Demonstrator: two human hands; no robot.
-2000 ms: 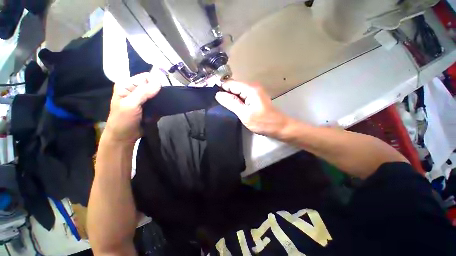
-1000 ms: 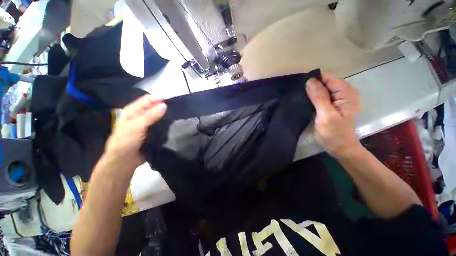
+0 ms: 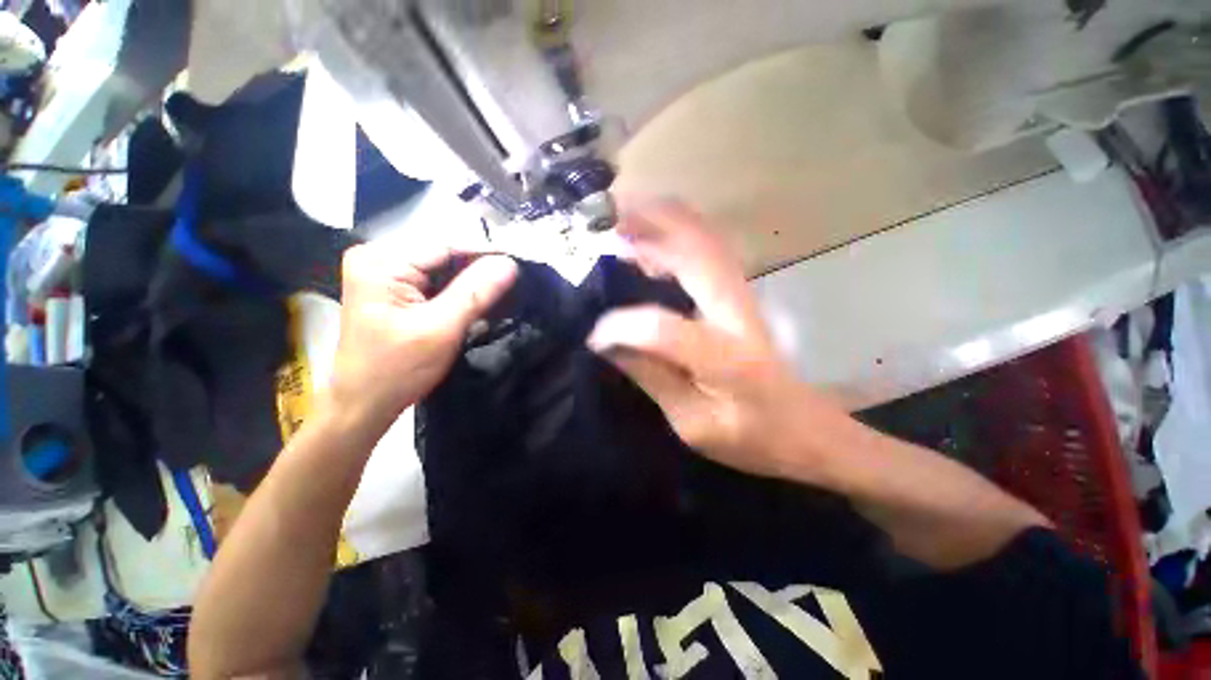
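A black garment piece (image 3: 531, 399) hangs from both hands toward the lap, its top edge bunched just in front of the sewing machine head (image 3: 452, 93). My left hand (image 3: 405, 319) pinches its upper left edge between thumb and fingers. My right hand (image 3: 704, 345) is blurred, at the upper right part of the cloth, thumb and fingers around it. The round metal tension dial (image 3: 580, 179) sits just above the gap between the hands. The needle area is too bright and blurred to make out.
Stacked black cut pieces (image 3: 226, 359) with a blue strip lie on the left. Yellow printed tape (image 3: 295, 385) runs along the table's left edge. A red plastic basket (image 3: 1062, 452) stands at the right. The white machine table (image 3: 930, 292) extends right, beside a beige bed area (image 3: 744, 146).
The black band was stretched wide between both hands. Now the right hand has come back left toward the left hand, and the cloth is slack and bunched near the machine head.
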